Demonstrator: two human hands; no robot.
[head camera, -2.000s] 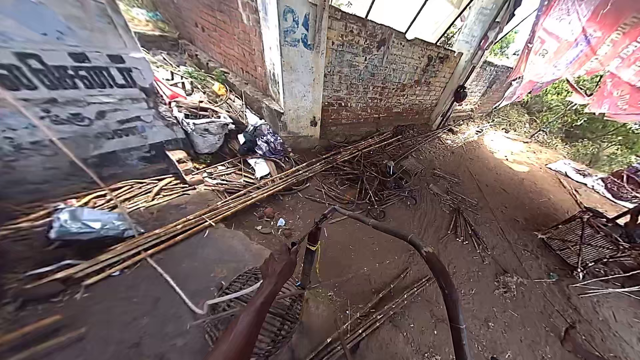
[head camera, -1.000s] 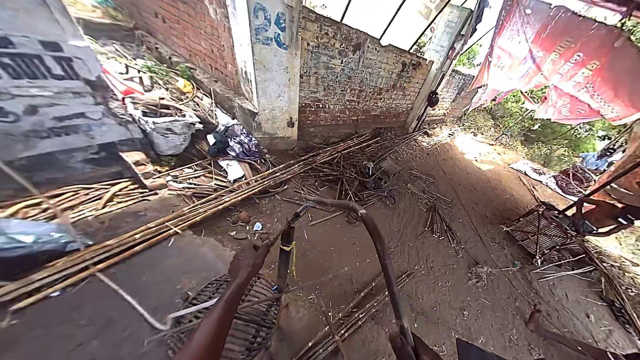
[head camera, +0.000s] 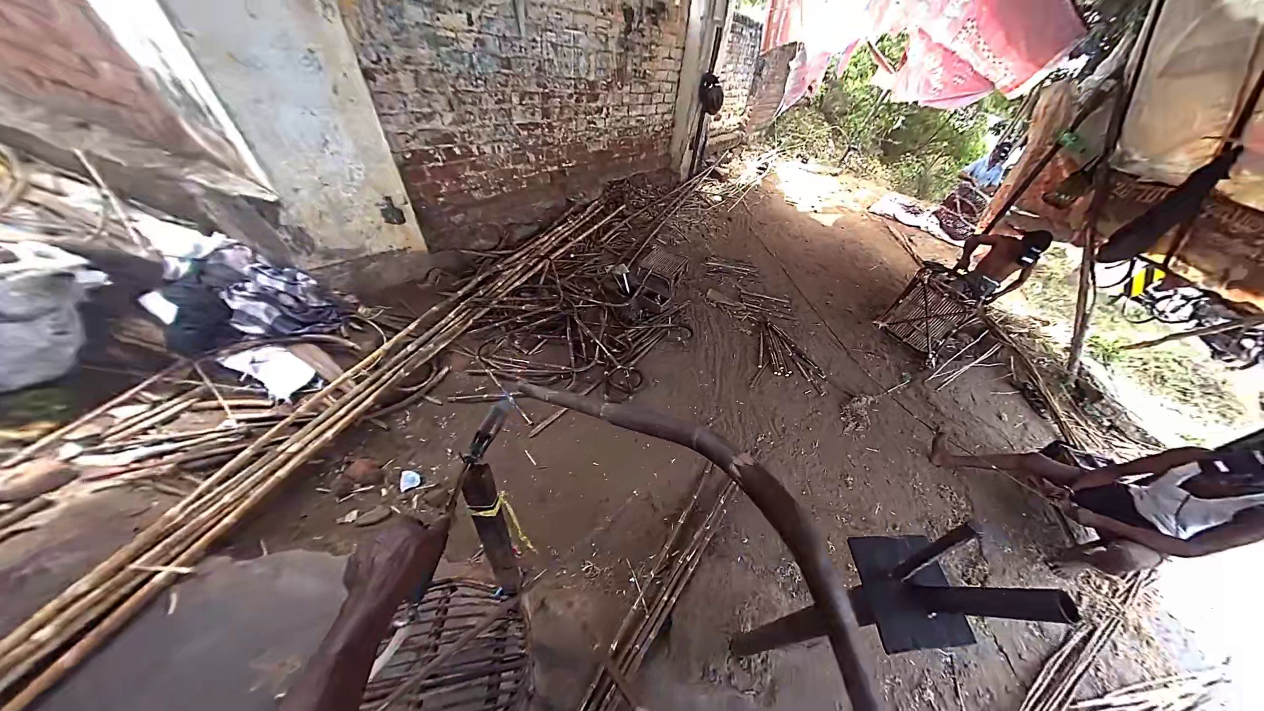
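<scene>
My left hand (head camera: 400, 553) reaches in from the lower left, closed around a slim dark tool (head camera: 484, 430) whose kind I cannot make out. The tool's tip is close to the end of a thick bent cane pole (head camera: 736, 454), which arcs right and down out of the frame. Just right of the hand stands a dark post (head camera: 491, 528) with a yellow tie around it. Below lies a slatted cane frame (head camera: 459, 642). My right hand is out of view, so its hold on the pole's lower end cannot be seen.
Long cane poles (head camera: 326, 430) run diagonally at left, beside heaped cane scraps (head camera: 563, 316) and piled cloth (head camera: 267, 296). A dark metal plate with pipes (head camera: 908, 597) is at lower right. One person (head camera: 1136, 494) sits at right; another (head camera: 997, 262) is by a cane frame (head camera: 928, 311).
The view has swung right, bringing the people and the metal plate into clearer sight. My left hand stays near the post, and the bent pole still arcs beside it.
</scene>
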